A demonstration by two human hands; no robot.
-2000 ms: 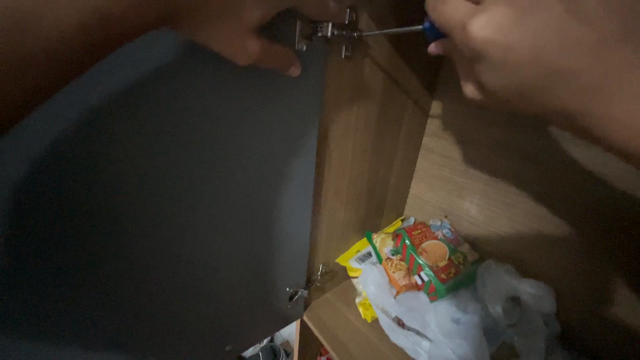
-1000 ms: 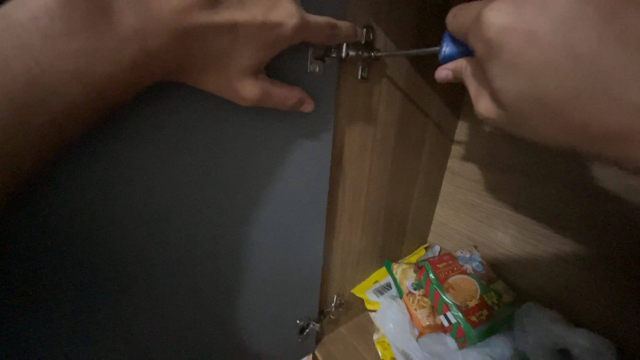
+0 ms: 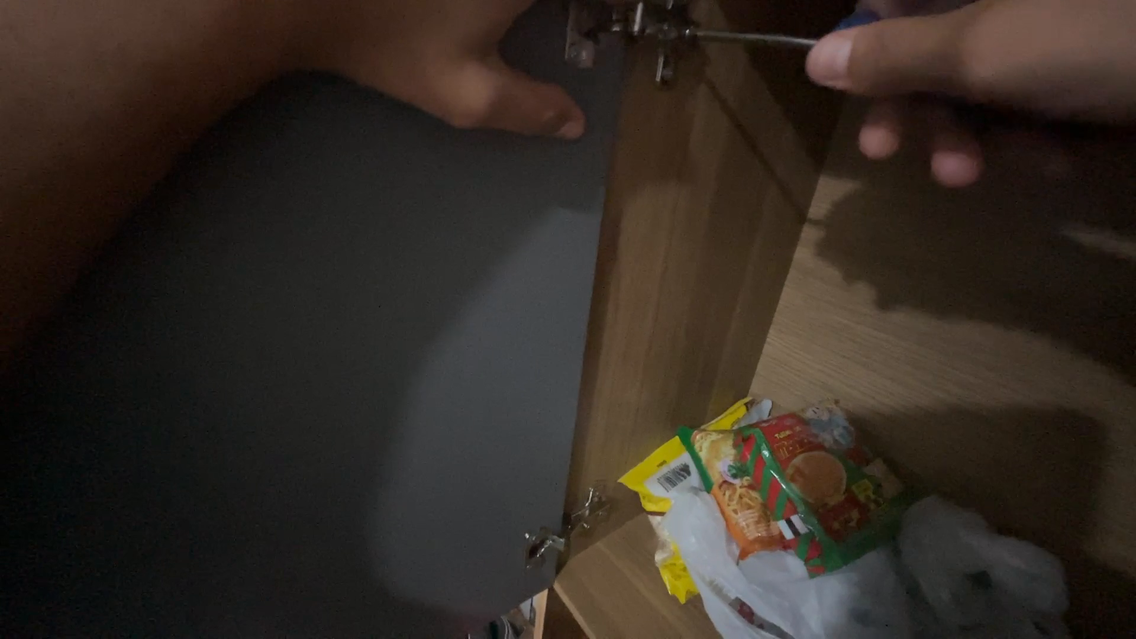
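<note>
A screwdriver [image 3: 754, 37] with a blue handle lies in my right hand [image 3: 967, 62], its steel shaft reaching left to the upper metal cabinet hinge [image 3: 661, 27]. The handle is mostly hidden behind my thumb, and the hinge is cut off by the top edge. My left hand [image 3: 461, 71] rests by the grey cabinet door [image 3: 355, 355], thumb extended just below and left of that hinge; its other fingers are out of view. A lower metal hinge [image 3: 564, 528] joins the door to the wooden side panel [image 3: 683, 266].
Inside the cabinet, at the lower right, a red and green food packet [image 3: 799, 488] and a yellow packet [image 3: 666, 470] lie with a white plastic bag [image 3: 834, 595] on the wooden shelf [image 3: 621, 577]. A wooden panel [image 3: 932, 346] rises behind them.
My right hand has changed its hold on the screwdriver: the fingers were curled around the handle, and now the thumb is stretched out with fingertips hanging below. The shaft stays at the upper hinge.
</note>
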